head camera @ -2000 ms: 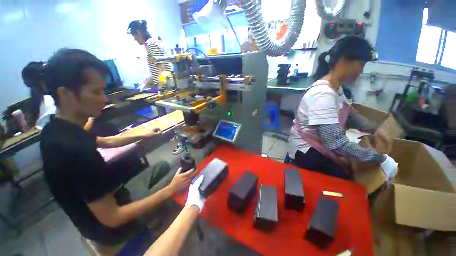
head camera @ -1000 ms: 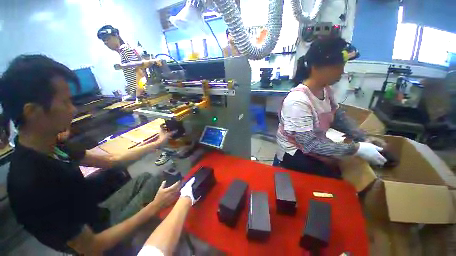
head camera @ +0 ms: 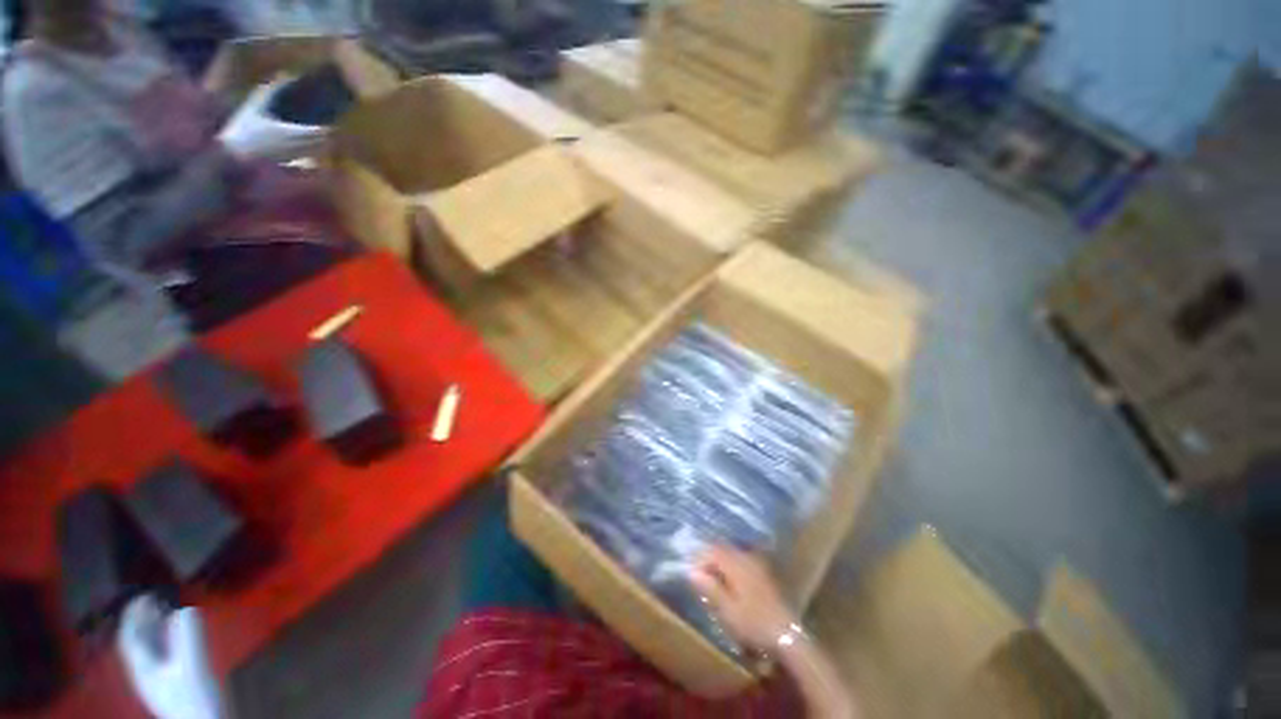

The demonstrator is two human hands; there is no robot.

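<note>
Several matt black oblong parts (head camera: 344,396) lie on the red table cover (head camera: 422,337) at the left. My left hand (head camera: 172,657), in a white glove, is at the bottom left beside the near black parts (head camera: 183,520). Its fingers look extended, with nothing seen in them. A large open carton (head camera: 583,555) stands in front of me, filled with rows of dark bagged parts (head camera: 759,436) under shiny bubble wrap. My bare right hand (head camera: 752,597) is inside its near end, fingertips on the wrap. Blur hides whether they grip it.
Two small pale strips (head camera: 445,413) lie on the red cover. A coworker (head camera: 84,127) with a white glove holds a dark thing at the top left, beside an open carton (head camera: 408,141). Closed cartons (head camera: 745,63) stand behind. A smaller open carton (head camera: 955,632) is low right; palletised cartons (head camera: 1166,295) stand far right.
The view has swung right and down to the large carton. My left hand is no longer on the black part beside the seated coworker. My right hand has come into view in the carton.
</note>
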